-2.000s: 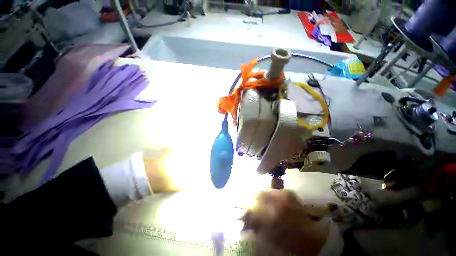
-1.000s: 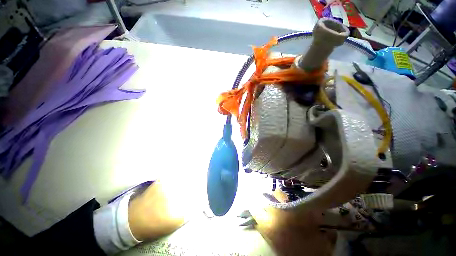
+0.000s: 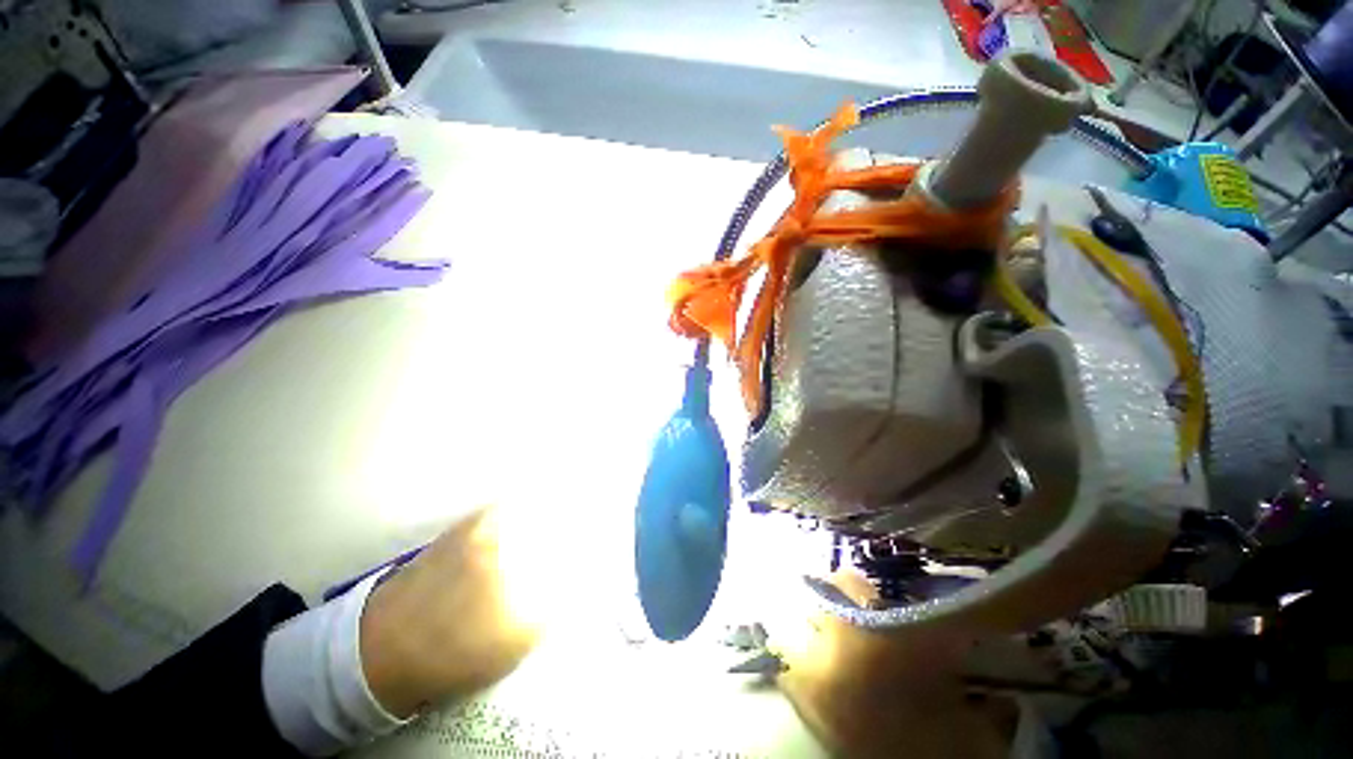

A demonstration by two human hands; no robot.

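Note:
A whitish sewing machine head [image 3: 876, 371] stands right of centre. My right hand [image 3: 876, 682] is below it, partly hidden by the machine. A small dark metal tip, perhaps thread snips [image 3: 757, 661], sticks out at its left side; its fingers are lost in glare. My left hand [image 3: 453, 623] lies on the table left of the needle area, its fingers washed out by the lamp glare. A bit of purple strip [image 3: 374, 569] shows behind my left wrist. The needle and any fabric under it cannot be made out. A blue teardrop-shaped bulb [image 3: 683, 527] hangs between the hands.
A heap of purple strips [image 3: 252, 267] lies on the pale table [image 3: 282, 445] at the left. A grey-blue trough [image 3: 594, 101] runs behind the table. An orange cloth tie [image 3: 846, 223] and yellow cord [image 3: 1150, 289] are on the machine. A blue bottle [image 3: 1209, 184] is behind it.
The view has moved closer to the machine head since the earliest frame. My right hand has gone from in front of the needle area to partly behind the machine head. A purple strip edge now shows behind my left wrist.

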